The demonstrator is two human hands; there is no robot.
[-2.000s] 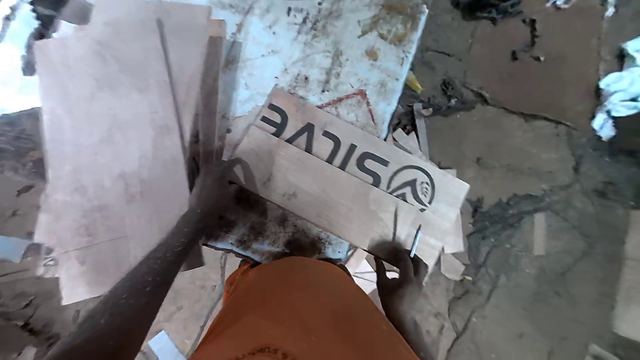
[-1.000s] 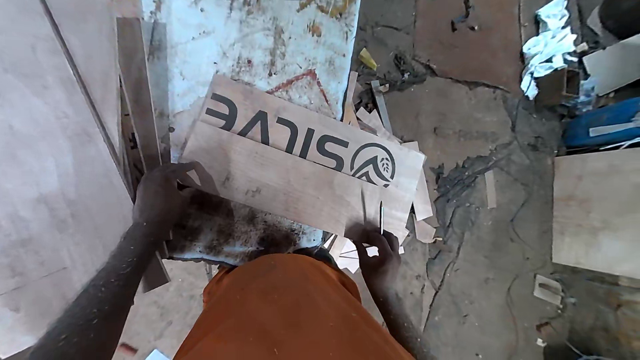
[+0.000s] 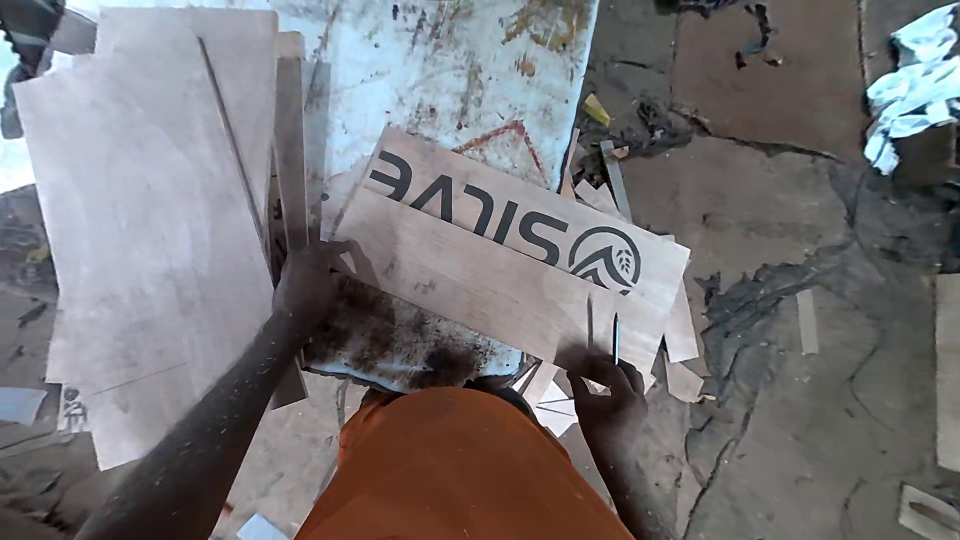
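Observation:
A thin plywood piece [image 3: 480, 281] lies at a slant over a second plywood piece [image 3: 649, 274] that bears dark printed lettering and a round emblem. At the left end of the upper piece, my left hand [image 3: 307, 281] has its thumb and forefinger at the edge. My right hand [image 3: 611, 390] is at the lower right edge, with a slim pen or pencil [image 3: 616, 337] upright between its fingers. Both pieces rest on a stained white work surface [image 3: 442, 67].
Large plywood sheets [image 3: 150, 210] are stacked on the left, with narrow wooden strips [image 3: 291, 142] beside them. Wood offcuts [image 3: 680, 330] lie right of the work surface. A white crumpled cloth [image 3: 919, 90] is at the far right, above a cracked floor [image 3: 787, 420].
The view has swung right and back again. Both hands keep much the same places on the plywood pieces, and the pen or pencil stays in my right hand.

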